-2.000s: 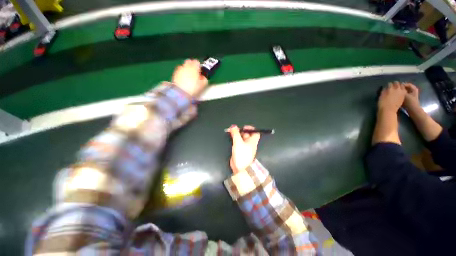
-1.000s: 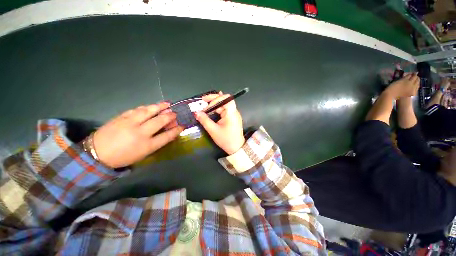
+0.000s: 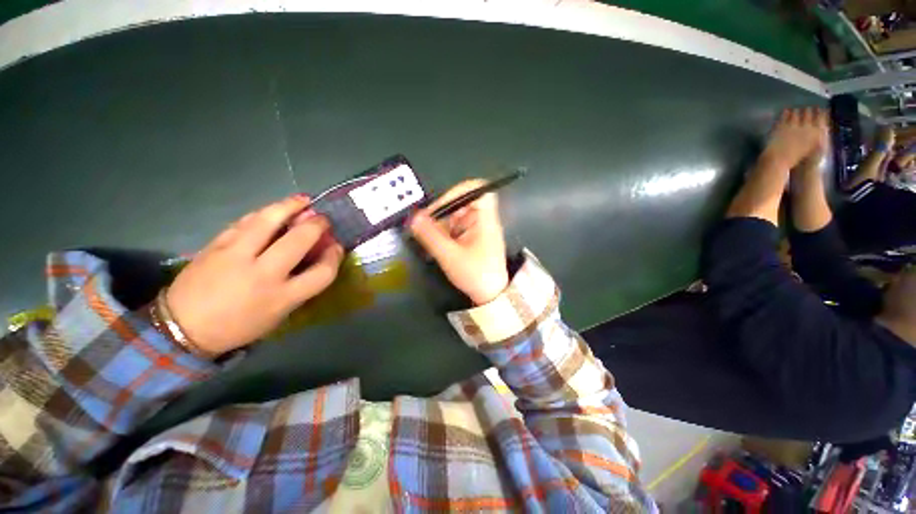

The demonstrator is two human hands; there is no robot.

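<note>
The black oblong phone unit (image 3: 347, 219) is held tilted over the dark green tabletop. A white panel (image 3: 390, 195) with dark dots covers its right half. A thin pale wire (image 3: 341, 185) curves along its upper long edge. My left hand (image 3: 251, 273) grips the unit's left end, and its fingers hide that end. My right hand (image 3: 464, 241) holds the slim dark tweezers (image 3: 484, 193) like a pen, with the rear end pointing up right. The tool's working tip is near the unit's lower right edge; whether it touches cannot be told.
Yellow tape (image 3: 347, 299) lies flat under my hands, with glare beside it. The belt's white edge rail (image 3: 422, 22) curves along the top. Another person's hands (image 3: 800, 136) and dark sleeves are at the right.
My left hand took a unit from the belt and brought it to the tabletop. Since the last earlier frame, my right fingers have drawn back, uncovering more of the white panel.
</note>
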